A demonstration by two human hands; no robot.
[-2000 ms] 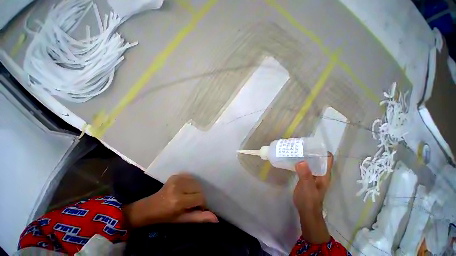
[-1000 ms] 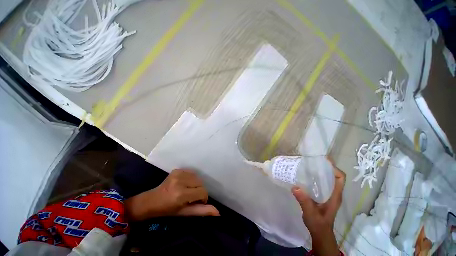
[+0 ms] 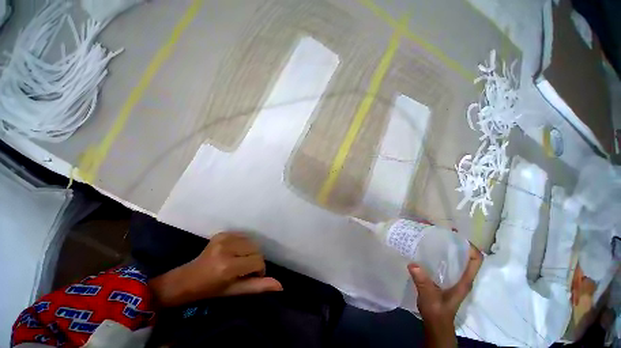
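Observation:
A white garment panel [image 3: 272,197] lies flat on the table, its two straps pointing away from me with the U-shaped neckline between them. My right hand [image 3: 442,292] holds the translucent glue bottle [image 3: 436,251] near its base, tilted, with the pale nozzle pointing left. The nozzle tip is at the neckline edge near the base of the right strap; whether it touches the cloth I cannot tell. My left hand [image 3: 228,268] rests at the near edge of the panel, fingers curled, with nothing visible in it.
A bundle of long white strips [image 3: 54,81] lies at the upper left. Short curly strips [image 3: 494,129] lie right of the panel. Finished white panels [image 3: 524,231] lie at the right. A small tape roll [image 3: 556,141] and a brown board [image 3: 582,75] are at the upper right.
My right hand has moved the bottle tip along the neckline curve from its left side to the right strap's base. The view has shifted, so the table items appear further left. My left hand stays curled.

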